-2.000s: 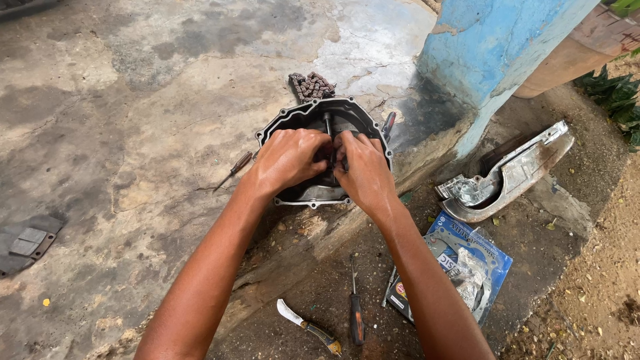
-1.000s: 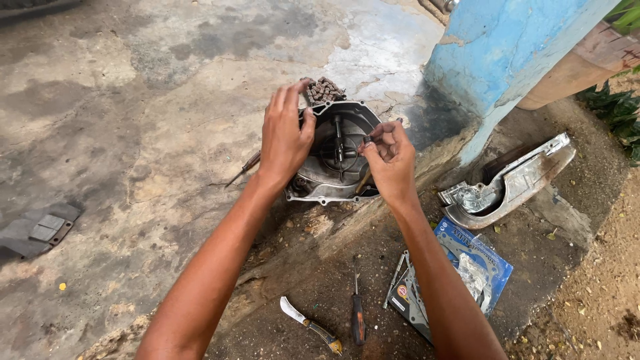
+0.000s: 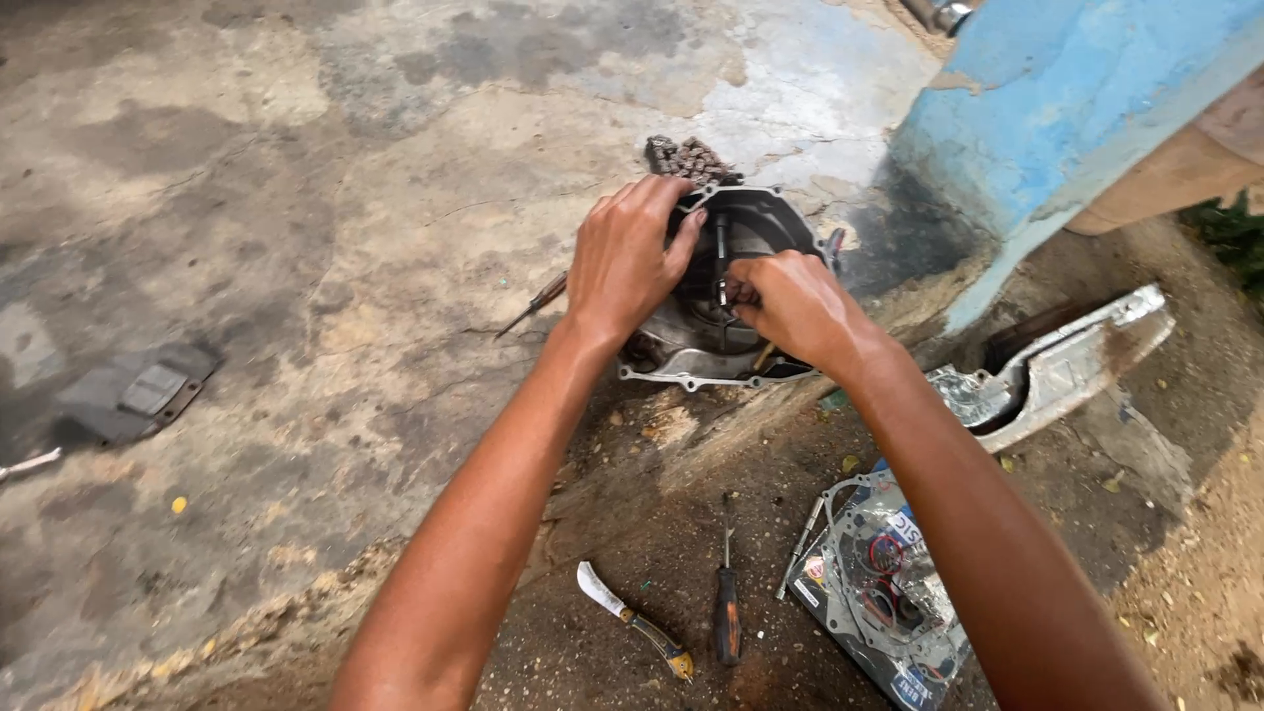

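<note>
A metal engine side cover (image 3: 689,381) lies with its hollow inside facing up on the concrete step. My left hand (image 3: 632,247) rests on its upper left rim, thumb over the edge. Inside the cover my right hand (image 3: 795,301) has its fingers closed at a dark metal shaft (image 3: 722,247) that spans the hollow; the fingertips are partly hidden, so what exactly they pinch is unclear. A drive chain (image 3: 691,161) sits bunched just beyond the cover. To the left of the cover lies a thin screwdriver (image 3: 534,302).
Nearer me lie a curved-blade folding knife (image 3: 637,620), another screwdriver (image 3: 728,612) and a pack of gaskets (image 3: 879,583). A long metal cover (image 3: 1076,365) is at the right, below a blue pillar (image 3: 1066,118). A dark flat part (image 3: 148,395) lies far left.
Two seconds ago both hands were inside the cover. My left hand has since moved to its upper left rim. My right hand was raised at the right rim one second ago and is now lower, at the shaft.
</note>
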